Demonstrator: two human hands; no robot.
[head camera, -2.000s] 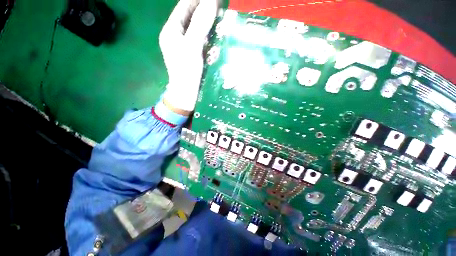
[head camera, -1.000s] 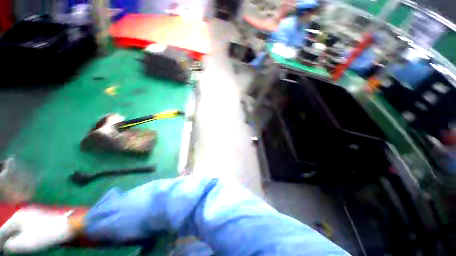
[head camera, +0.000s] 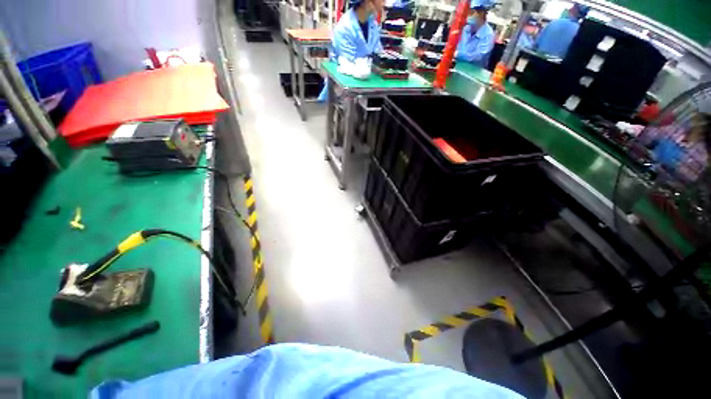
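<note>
No hand shows; a light blue sleeve (head camera: 312, 374) crosses the bottom edge, and its hand is out of the picture. On the green bench mat (head camera: 47, 265) at the left, a yellow and black soldering iron (head camera: 117, 252) rests in its stand (head camera: 105, 294), its cable running over the bench edge. A black brush (head camera: 107, 348) lies below the stand. The grey-black soldering station (head camera: 153, 145) sits farther back on the mat. The circuit board is not in view.
Red foam sheets (head camera: 148, 97) lie behind the station, beside a blue bin (head camera: 58, 74). Stacked black crates (head camera: 436, 179) stand across the grey aisle. A black round base (head camera: 505, 358) with a pole stands lower right. People in blue (head camera: 355, 39) are at far benches.
The view has swung away from the board toward the right and the aisle. The white-gloved hand seen at lower left a second ago has left the picture; only a sleeve remains.
</note>
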